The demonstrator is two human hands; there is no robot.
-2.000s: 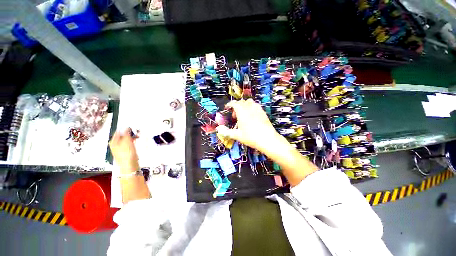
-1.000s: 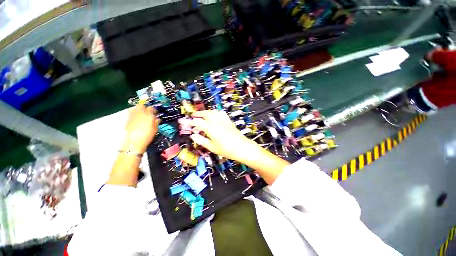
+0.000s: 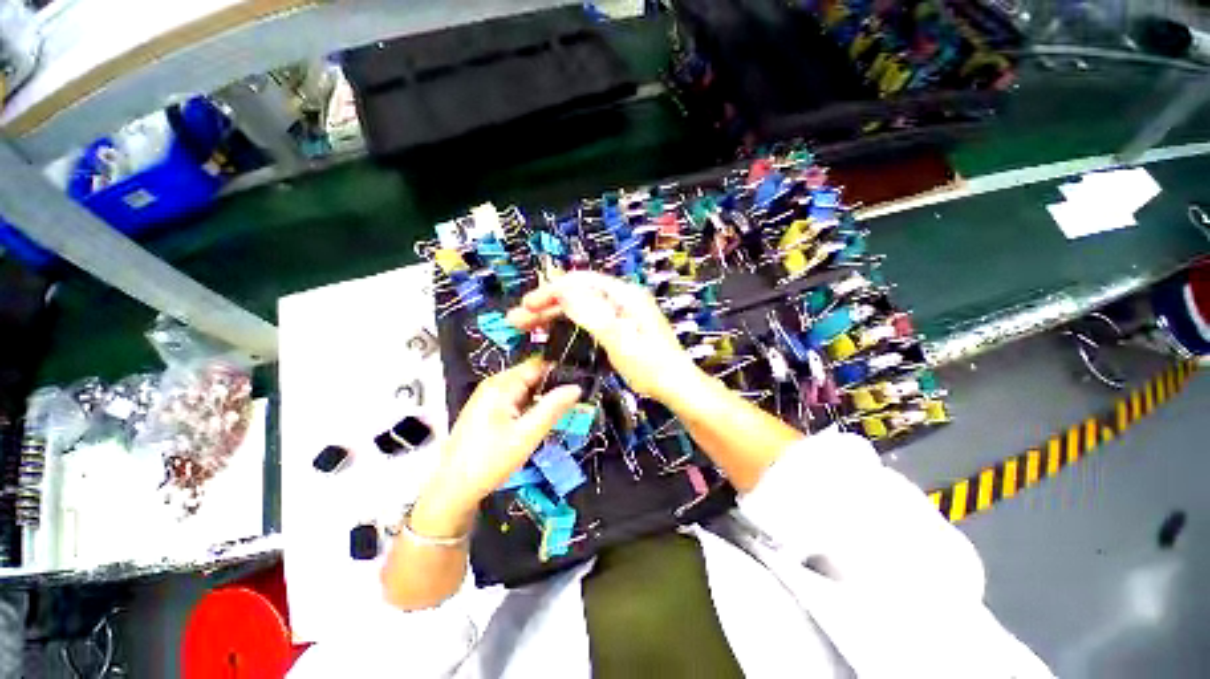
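My left hand (image 3: 504, 438) and my right hand (image 3: 610, 325) meet over the left part of the black tray (image 3: 498, 557). A small dark unit (image 3: 572, 350) shows between their fingers, with thin wire handles by it. My left fingers close around its lower side. My right fingers bend over its upper side; what they grip is hidden. Loose blue and teal binder clips (image 3: 557, 467) lie in the tray below my left hand. Clamped units with coloured clips (image 3: 829, 325) stand in rows at the right.
Small black square units (image 3: 331, 459) and pale-rimmed ones lie on the white sheet (image 3: 312, 371). Clear bags of parts (image 3: 206, 411) are at far left, a red round object (image 3: 236, 637) below. Black trays (image 3: 484, 80), a blue bin (image 3: 146, 186) and another filled tray (image 3: 916, 53) are behind.
My left hand has moved from the tray's upper-left clips down and right to meet my right hand. The pink and yellow clips near my hands no longer show. The camera view has turned.
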